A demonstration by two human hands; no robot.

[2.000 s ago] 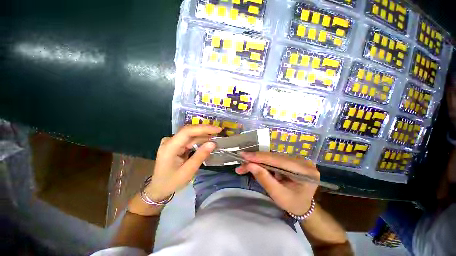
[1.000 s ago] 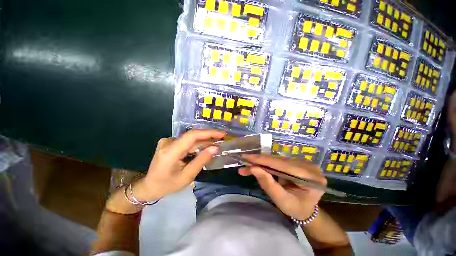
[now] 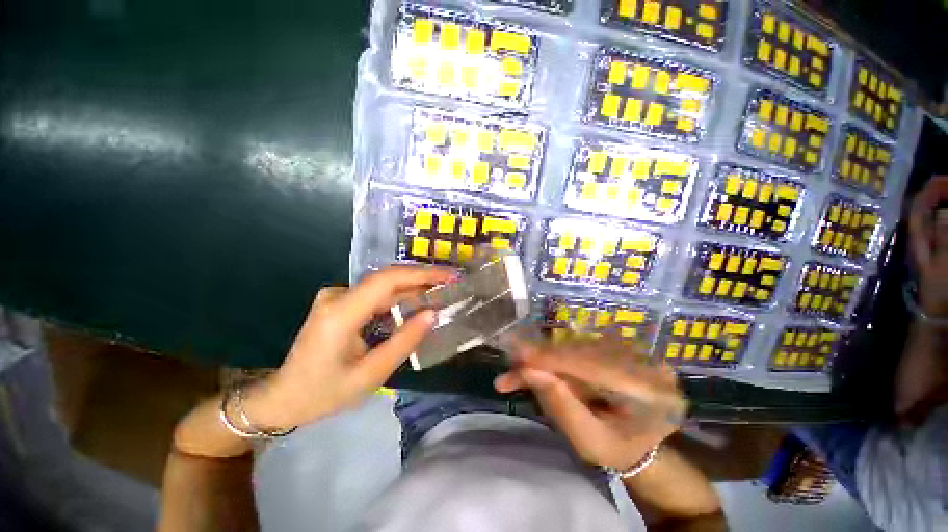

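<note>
My left hand (image 3: 359,338) holds the adhesive sticker sheet (image 3: 468,315), a grey-brown strip with white edges, between thumb and fingers near the tray's front left corner. My right hand (image 3: 593,395) is just right of the sheet and blurred, gripping the thin tweezers (image 3: 681,420), also blurred; their tip is near the sheet's lower edge. Whether the tip holds a piece cannot be seen. The clear blister tray (image 3: 374,187) holds rows of dark circuit boards (image 3: 743,203) with yellow pads. The sheet and hands partly cover its front row.
The green bench mat (image 3: 177,218) extends left of the tray. Another person's hand and arm (image 3: 925,281) are at the right edge. A brown cardboard box (image 3: 125,400) is below the bench at left. A blue stool with a woven seat (image 3: 800,473) is at lower right.
The sheet has tilted, its right end rising. My right hand and the tweezers have moved slightly down and blurred. The tray appears shifted slightly left in the view.
</note>
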